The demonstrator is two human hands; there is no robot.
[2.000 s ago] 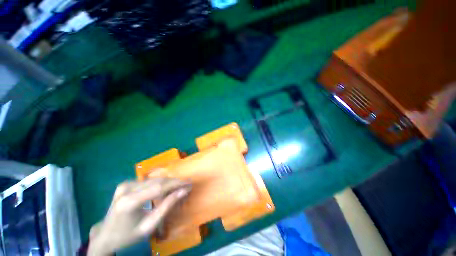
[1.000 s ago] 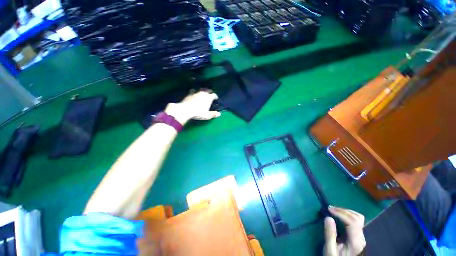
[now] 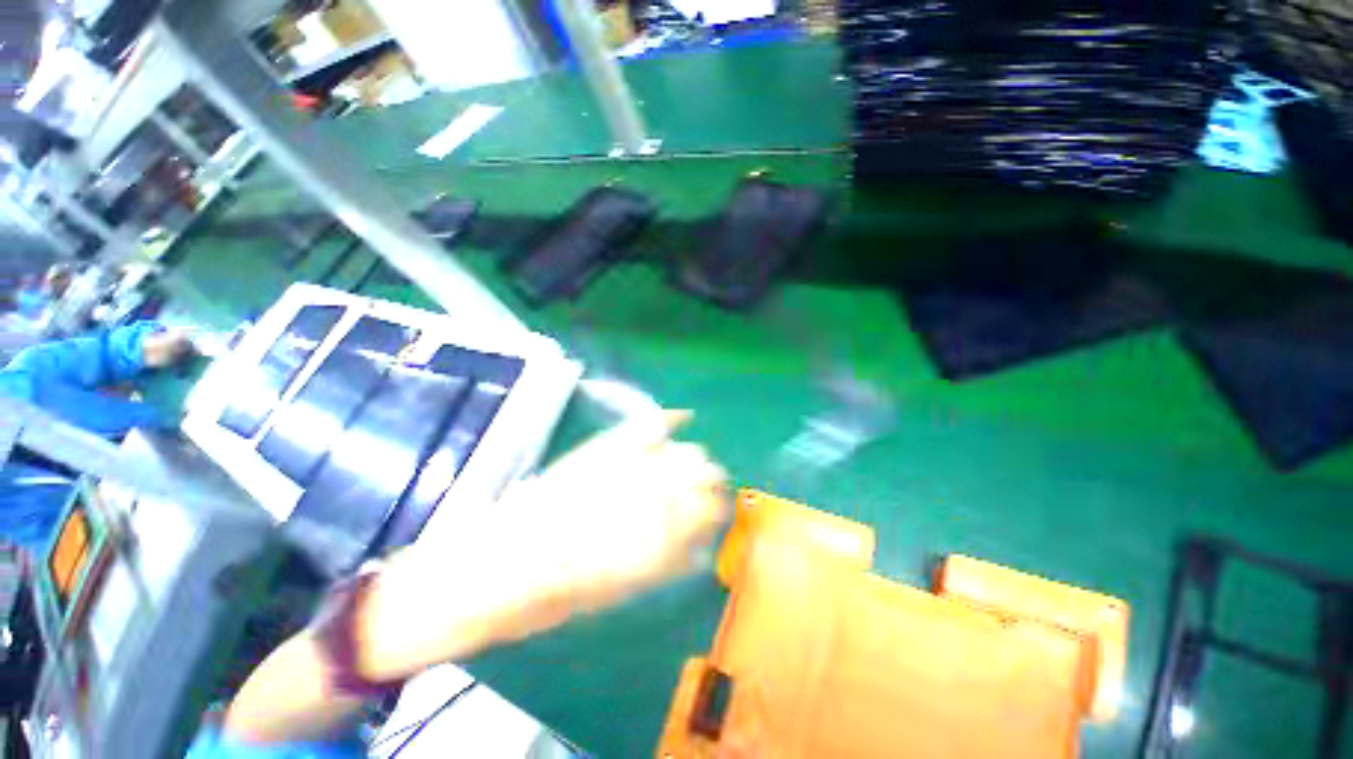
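Note:
My left hand (image 3: pixel 646 497), blurred and with a dark band at the wrist, is between the foam tray and the orange jig. Its fingers are too blurred to tell whether they hold anything. The white foam tray (image 3: pixel 557 393) on the left holds several dark glossy screens (image 3: pixel 364 408). The orange jig (image 3: pixel 876 653) lies at the bottom centre, its lower part cut off, with no screen or frame on it. An open black frame (image 3: pixel 1180 653) lies right of the jig, cut off by the picture's edge. My right hand is not in view.
Dark flat pieces (image 3: pixel 749 237) lie along the far green strip, with larger ones (image 3: pixel 1024 312) at right. A shiny black stack (image 3: pixel 1024 97) stands behind. A grey metal post (image 3: pixel 341 186) slants across the left. Another person's blue sleeve (image 3: pixel 89 360) shows at far left.
The view has turned left, bringing the foam tray into fuller view. My left hand has moved from the far dark pieces to beside the tray. My right hand, earlier at the black frame, has left the picture.

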